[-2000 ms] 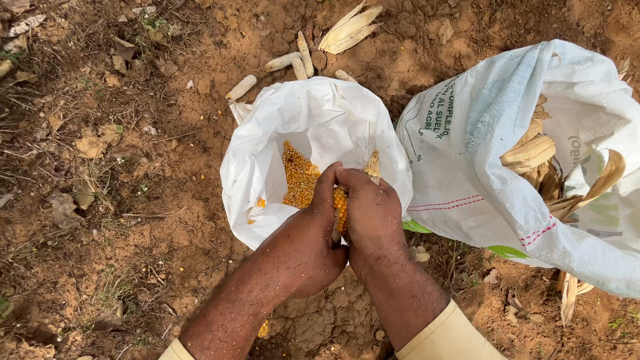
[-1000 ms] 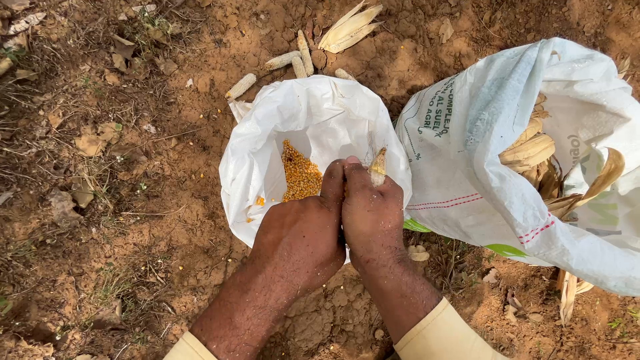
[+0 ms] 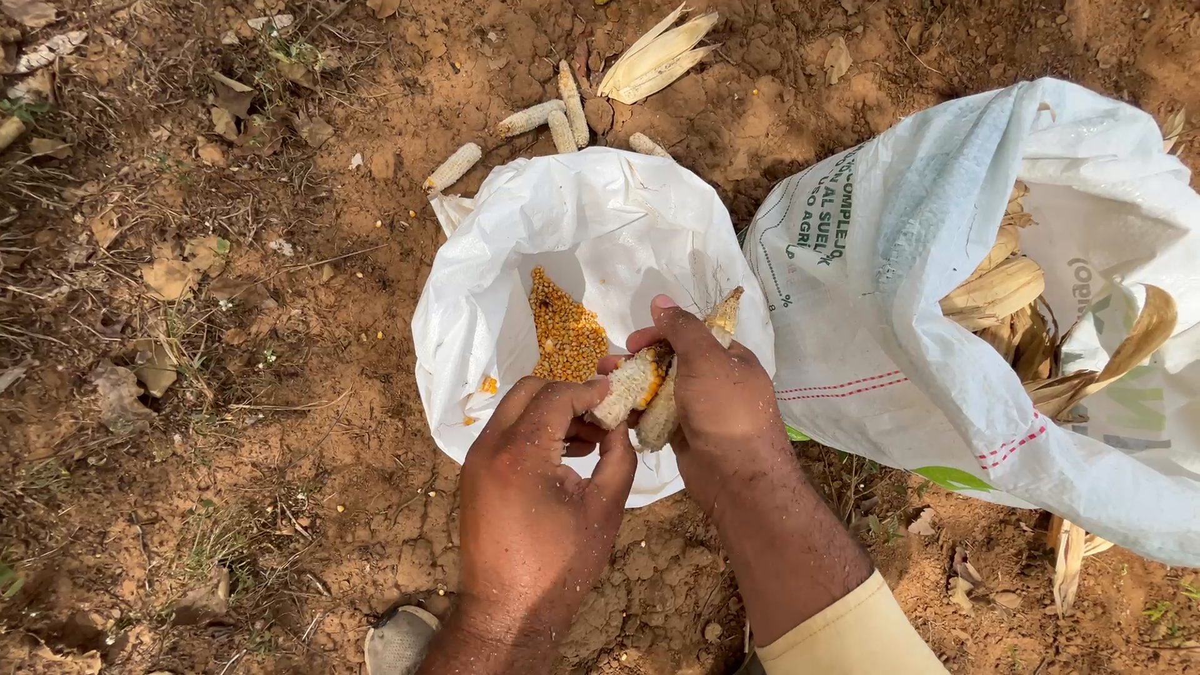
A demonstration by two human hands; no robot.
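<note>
Over the mouth of a white woven sack (image 3: 478, 234), my left hand (image 3: 548, 469) pinches the bare end of a mostly shelled corn cob (image 3: 622, 394). Some yellow kernels still cling to that cob's far side, near my right fingers. My right hand (image 3: 717, 384) grips a second bare cob (image 3: 659, 417) against its palm, its pale tip showing above the thumb side, and its fingertips also touch the first cob. Loose yellow corn kernels (image 3: 567, 333) lie inside the sack, beyond my left fingers. The right palm is partly hidden.
A larger printed woven sack (image 3: 844, 272) stands open at the right, holding dry corn husks (image 3: 998, 291). Several bare cobs (image 3: 530, 119) and a dry husk (image 3: 661, 58) lie on the soil beyond the white sack. A shoe tip (image 3: 401, 642) shows at the bottom.
My hands were pressed together over the sack; now they are apart, with two cobs visible between them. My left hand has turned and shifted slightly toward me.
</note>
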